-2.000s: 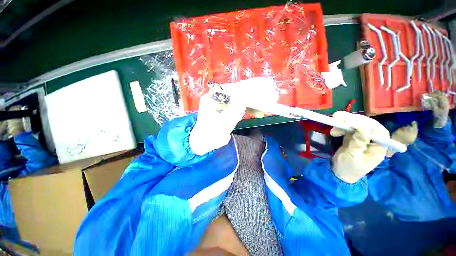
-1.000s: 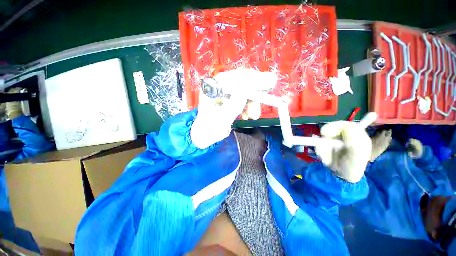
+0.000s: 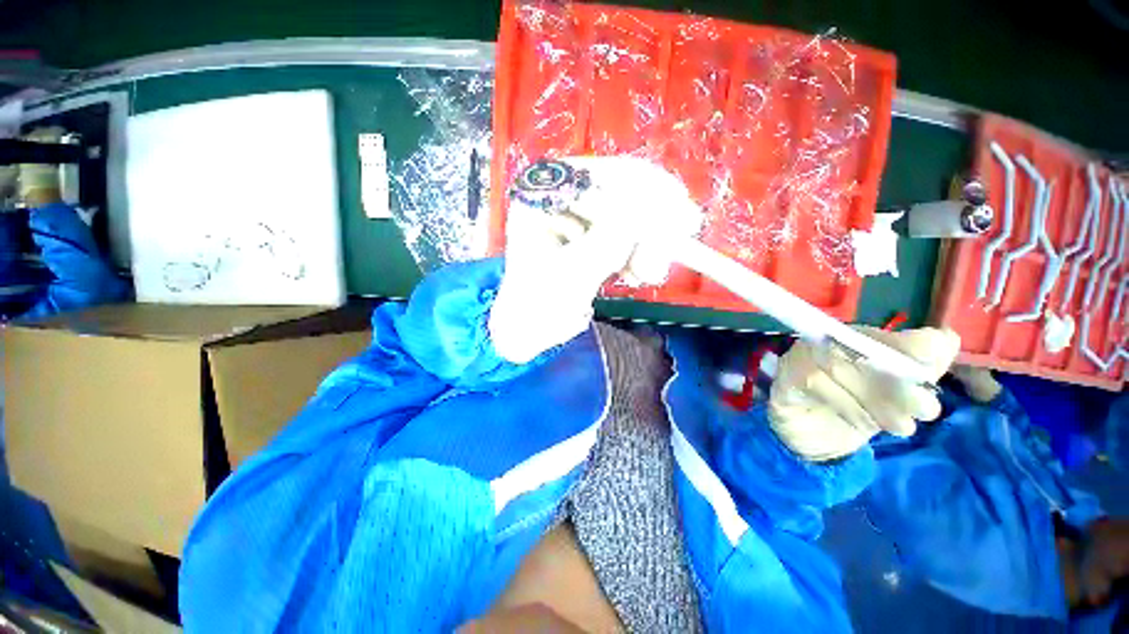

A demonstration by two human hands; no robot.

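Observation:
A slim white bent arm tube (image 3: 768,297) runs slantwise between my two gloved hands, over the near edge of the red divided tray (image 3: 877,161). My left hand (image 3: 576,235), in a white glove that looks overexposed, is closed around its left end. A dark and shiny round metallic piece (image 3: 545,183) shows at that hand; I cannot tell if it joins the tube. My right hand (image 3: 848,394), in a cream glove, holds the tube's right end. Clear plastic bags (image 3: 594,56) lie in the tray.
Bent tubes lie in the right red tray (image 3: 960,291). A silvery bottle (image 3: 935,221) and crumpled white piece (image 3: 877,245) stand between the trays. Left are clear film (image 3: 433,198), a pale strip (image 3: 374,176), a white foam sheet (image 3: 235,198) and a carton (image 3: 105,409). Other workers' sleeves show at both sides.
The tube has turned in my hands; its bends, plain a second ago, now look nearly straight. My right hand has turned and its fingers point right. The view has shifted, so the trays sit further right.

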